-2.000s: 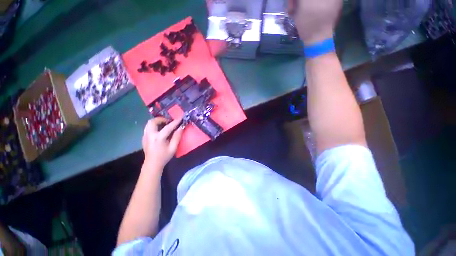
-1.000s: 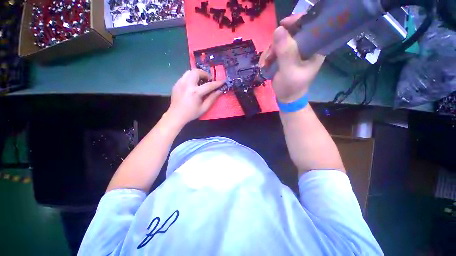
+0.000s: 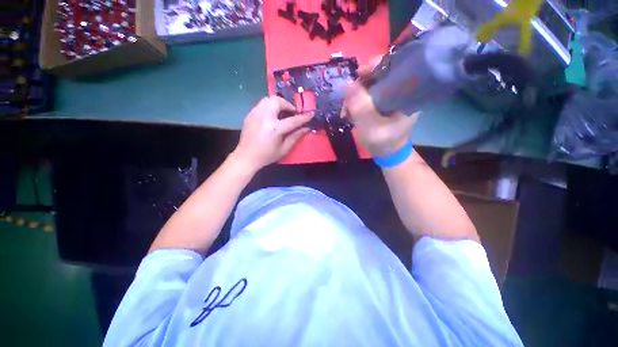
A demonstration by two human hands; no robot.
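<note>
A black gun-shaped housing [image 3: 324, 83] lies on the red mat [image 3: 288, 41], its grip pointing towards me. My left hand [image 3: 270, 129] holds its left lower edge, with fingertips beside the rectangular gap. My right hand [image 3: 381, 122] is closed around a thick grey electric screwdriver [image 3: 423, 68], tilted over the housing's right part. The driver's tip is hidden by my fingers and blur. Small black moulded parts [image 3: 328, 20] lie loose at the mat's far end.
A brown carton [image 3: 146, 51] of red-and-silver parts stands at the far left. A white tray [image 3: 210, 30] of small parts sits beside it. Screw feeders [image 3: 552, 41] are at the right, partly behind the driver and a yellow thing. Clear plastic bags [image 3: 586, 122] lie at far right.
My right hand has come from the feeders to the housing with the screwdriver. Since the last earlier frame, the driver has shifted slightly down and left relative to the feeders. My left hand stays on the housing.
</note>
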